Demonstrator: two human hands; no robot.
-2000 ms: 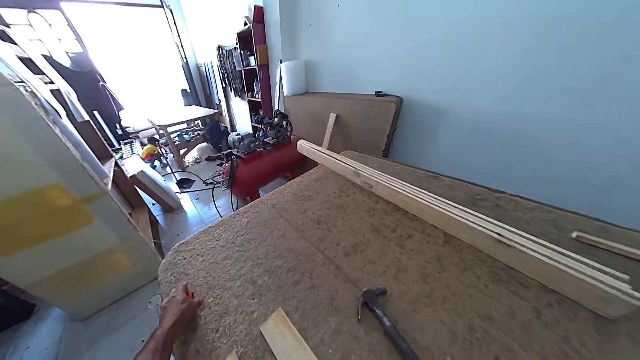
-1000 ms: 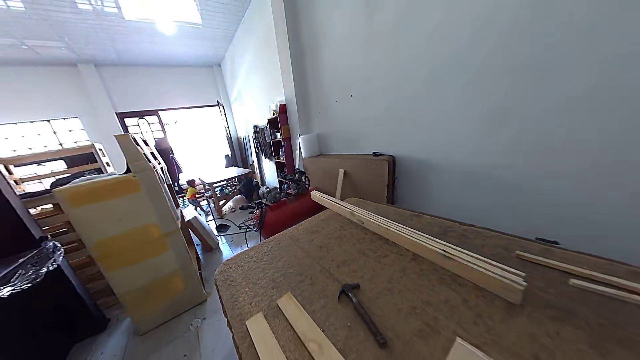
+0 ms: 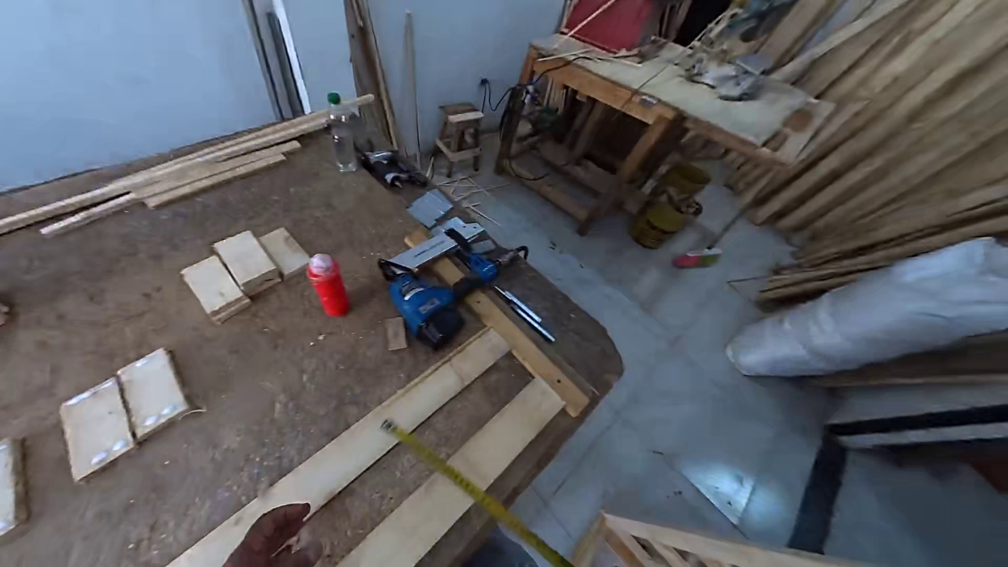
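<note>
My left hand (image 3: 274,539) is at the bottom edge, beside a long flat wooden board (image 3: 370,441), its fingers apart and apparently holding nothing. A yellow tape measure blade (image 3: 472,490) stretches from the lower edge across a second board (image 3: 465,472), its metal end over the first. The tape's case and my right hand are out of view. Both boards run up to a wooden strip (image 3: 524,346) lying crosswise. A blue pneumatic stapler or nailer (image 3: 425,309) rests by that strip, with another blue tool (image 3: 482,268) beside it. A red bottle (image 3: 327,285) stands to the left.
Short wood blocks (image 3: 246,261) and blocks with white glue spots (image 3: 151,392) lie on the worktable (image 3: 260,378). A plastic bottle (image 3: 342,134) stands near its far corner. Beyond are a workbench (image 3: 630,94), stacked wood (image 3: 890,126) and a white wrapped roll (image 3: 874,307).
The view has swung far round to another part of the worktable. The extended tape measure is now in view, and a left hand shows at the bottom. The hammer is out of view.
</note>
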